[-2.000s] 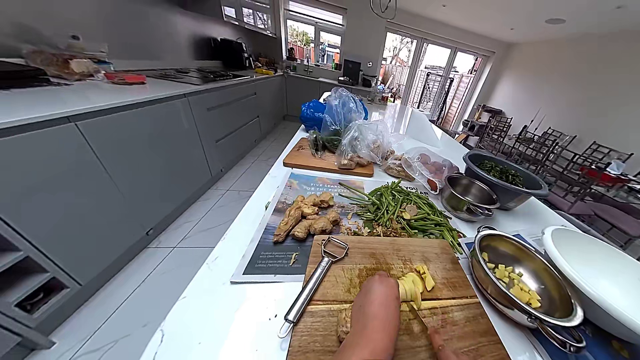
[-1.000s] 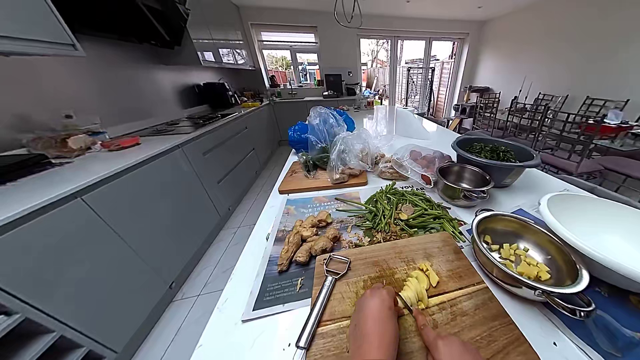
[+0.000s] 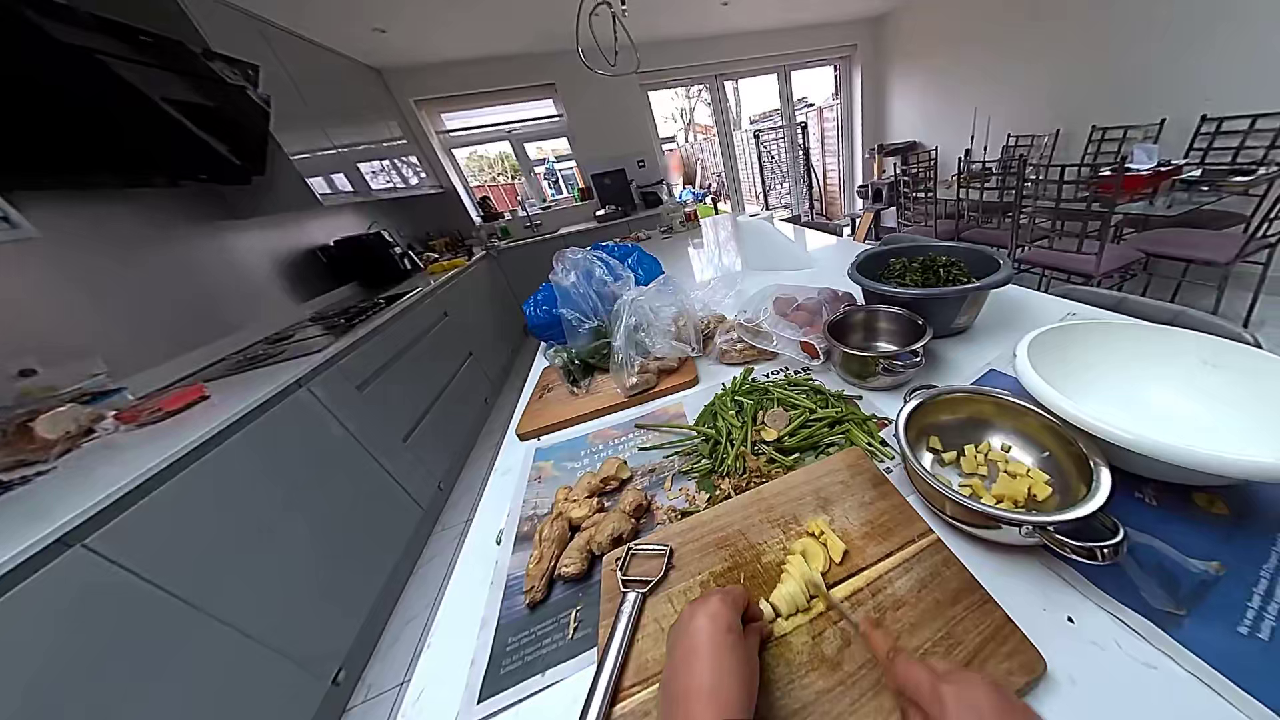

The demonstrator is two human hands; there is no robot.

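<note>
On the wooden cutting board lies a row of peeled ginger slices, with a few looser pieces just beyond. My left hand is at the near left end of the row, its fingers curled against the ginger. My right hand grips a knife, whose blade meets the slices; most of its handle is hidden in my fingers. A metal peeler rests on the board's left edge. Unpeeled ginger lies on a printed sheet to the left. A steel pan at the right holds yellow ginger cubes.
Green stems and peelings lie beyond the board. Farther back are a second board with plastic bags, a small steel pot and a grey basin of greens. A white bowl stands at the right.
The view has shifted. Both hands remain at the ginger on the board, and the knife is still in my right hand.
</note>
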